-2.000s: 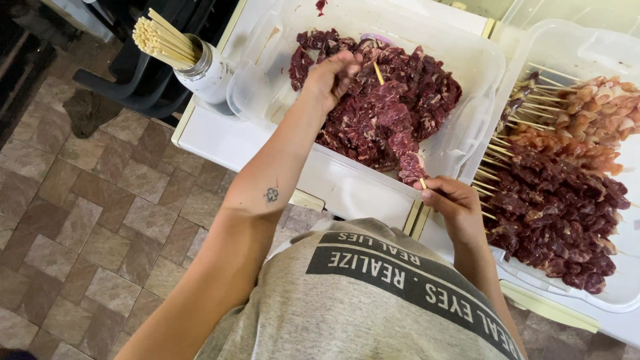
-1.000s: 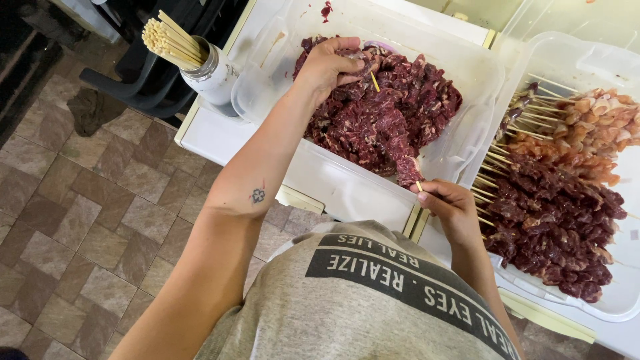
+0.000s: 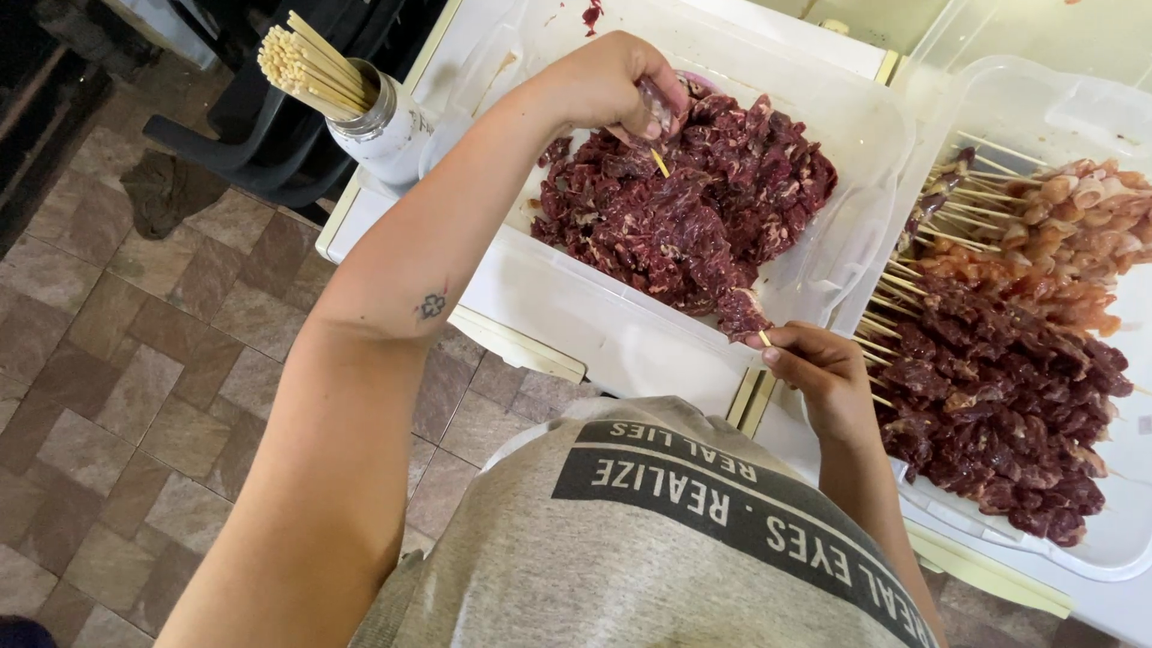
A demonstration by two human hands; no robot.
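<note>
My right hand (image 3: 814,364) pinches the lower end of a wooden skewer (image 3: 661,163) at the near right corner of a translucent plastic tub (image 3: 864,202). Dark red meat is threaded along this skewer, and its other tip shows below my left hand. Over the tub's far left part, my left hand (image 3: 643,94) holds a piece of raw meat (image 3: 655,106) between thumb and fingers, close to that tip. Beneath lies a pile of raw red meat pieces (image 3: 783,180), which hides part of the tub's floor.
At right, another plastic tub (image 3: 1120,562) holds finished red meat skewers (image 3: 999,414) and paler meat skewers (image 3: 1071,216). A white jar (image 3: 387,139) of bare wooden skewers (image 3: 315,72) stands at the table's left corner. Black plastic chairs (image 3: 234,148) are beyond it.
My left hand has closed around a piece of meat that now shows between its fingers near the skewer tip. My right hand keeps its hold on the skewer's lower end.
</note>
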